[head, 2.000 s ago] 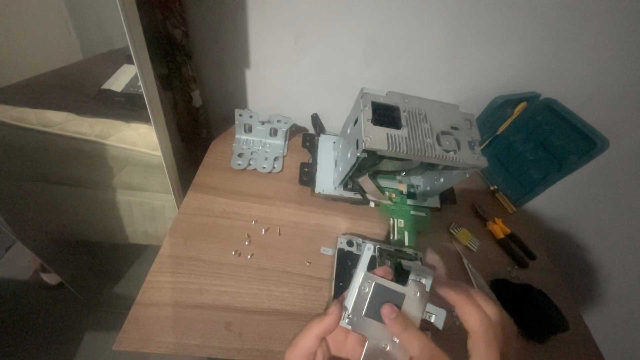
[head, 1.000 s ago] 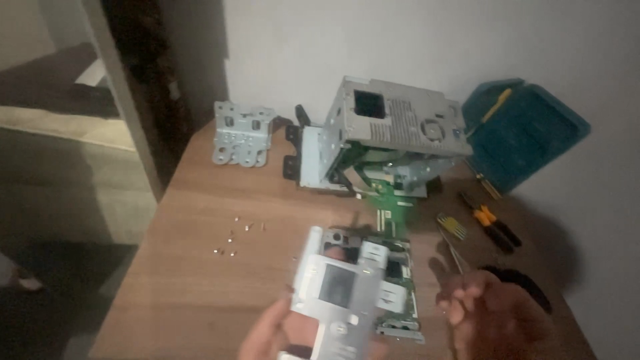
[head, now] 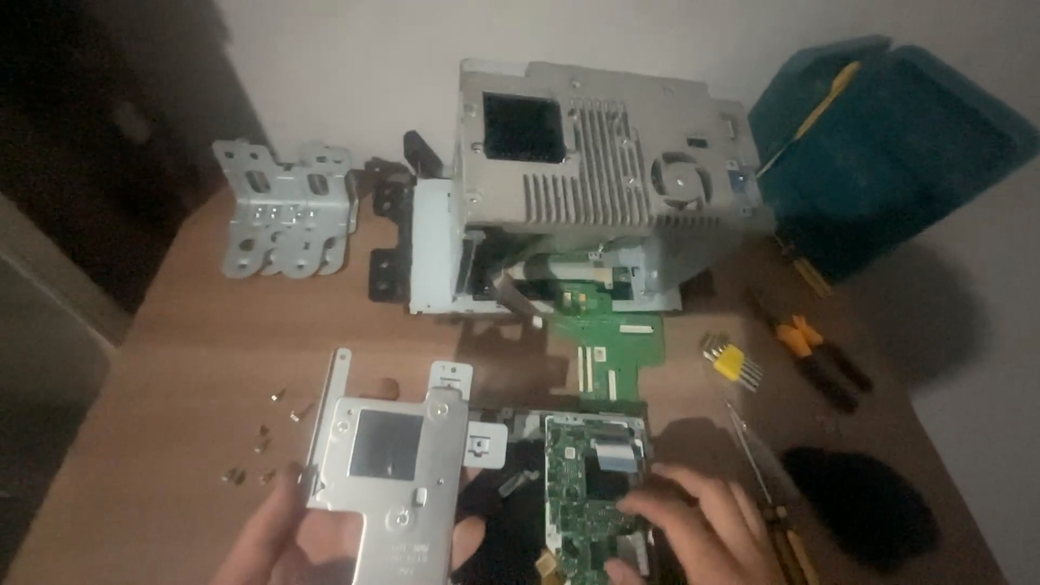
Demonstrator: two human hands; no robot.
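My left hand (head: 280, 528) holds a silver sheet-metal cover plate (head: 390, 487) with a dark square pad and side tabs, raised at the lower left. Fingers of my right hand (head: 707, 520) rest at the right edge of a green circuit board (head: 581, 496) on a metal-framed unit, and I cannot tell whether they grip it. Behind it, another green circuit board (head: 621, 349) reaches out from under a grey metal chassis (head: 601, 154) with vent slots and a round fan grille. A flat ribbon cable (head: 516, 296) hangs at the chassis front.
Several small screws (head: 264, 443) lie at the left. A perforated metal bracket (head: 288, 211) stands at the back left. On the right are orange-and-black pliers (head: 821, 357), a bit set in a yellow holder (head: 731, 363), a screwdriver (head: 780, 520), a black cloth-like item (head: 865, 504) and a teal case (head: 886, 154).
The metal plate, earlier held over the circuit board unit, is now to its left in my left hand. My right hand has moved to the board's edge. The view has moved closer.
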